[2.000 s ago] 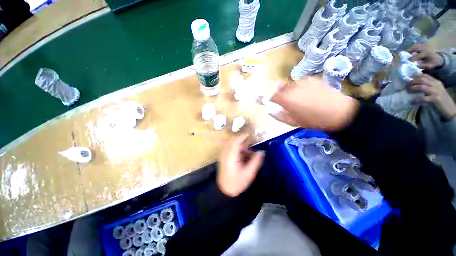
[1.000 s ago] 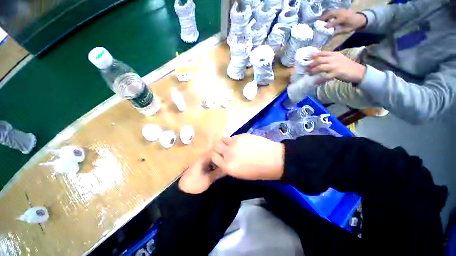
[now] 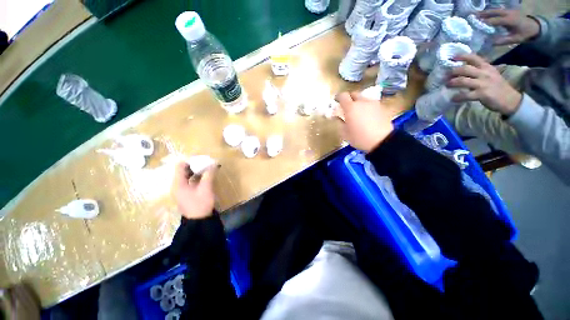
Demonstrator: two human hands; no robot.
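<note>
My left hand (image 3: 197,192) is over the bench, its thumb and fingers around a small white glue bottle (image 3: 202,164). My right hand (image 3: 367,124) reaches to small white pieces (image 3: 322,109) in strong glare; whether it grips one cannot be told. A white bottle-like thing (image 3: 372,92) shows just behind its knuckles. Three small rounded white things (image 3: 250,147) stand between my hands. More white glue bottles with thin nozzles lie at the left, one alone (image 3: 81,209) and a close group (image 3: 130,150).
A water bottle (image 3: 216,69) and a yellow-tipped bottle (image 3: 279,64) stand near the green belt (image 3: 140,69). Sleeve parts (image 3: 396,59) crowd the back right, beside another person's hands (image 3: 484,84). A blue tray (image 3: 400,225) is at my right, a blue bin (image 3: 145,306) below the bench.
My hands have come apart from in front of my lap: the left moved left onto the bench, the right up and right. The view has shifted left.
</note>
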